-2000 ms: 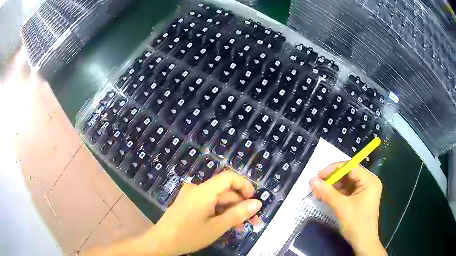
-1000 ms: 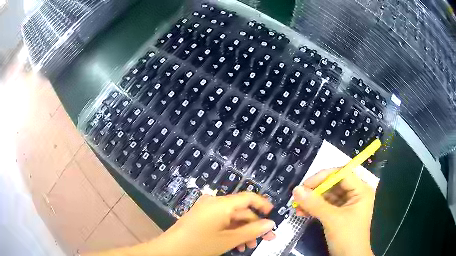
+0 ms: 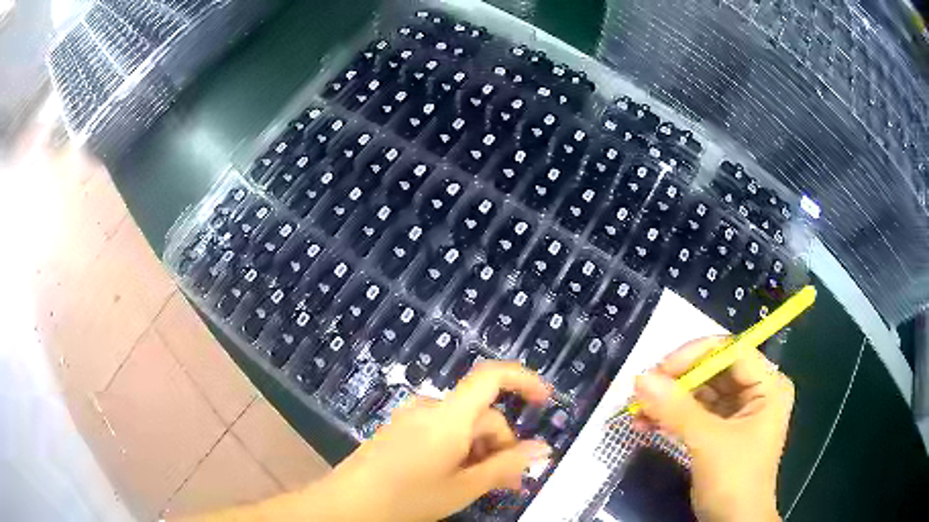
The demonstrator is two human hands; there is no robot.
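My left hand (image 3: 448,444) is over the near edge of the clear blister tray, thumb and index finger apart. A black housing (image 3: 540,416) shows in the gap between them, blurred; I see no clear grip on it. My right hand (image 3: 718,418) holds a slim yellow tool (image 3: 749,342) like a pen. Its fine tip is over the white label sheet (image 3: 621,382), at the dark printed grid. A dark flat object (image 3: 652,489) lies on the sheet, partly hidden by my right hand. Rows of black housings with pale marks fill the tray (image 3: 214,194).
Silvery, whitish pieces (image 3: 369,387) sit in near-edge pockets beside my left hand. Tall stacked clear trays (image 3: 754,112) stand behind on the right, more (image 3: 117,61) at the upper left. A pale rail (image 3: 866,316) borders the dark green surface. Pinkish tiled floor (image 3: 153,377) shows at left.
A second ago the yellow tip was at a housing by my left fingers. Now my right hand has moved right, tip over the grid, and my left thumb and index finger are wider apart.
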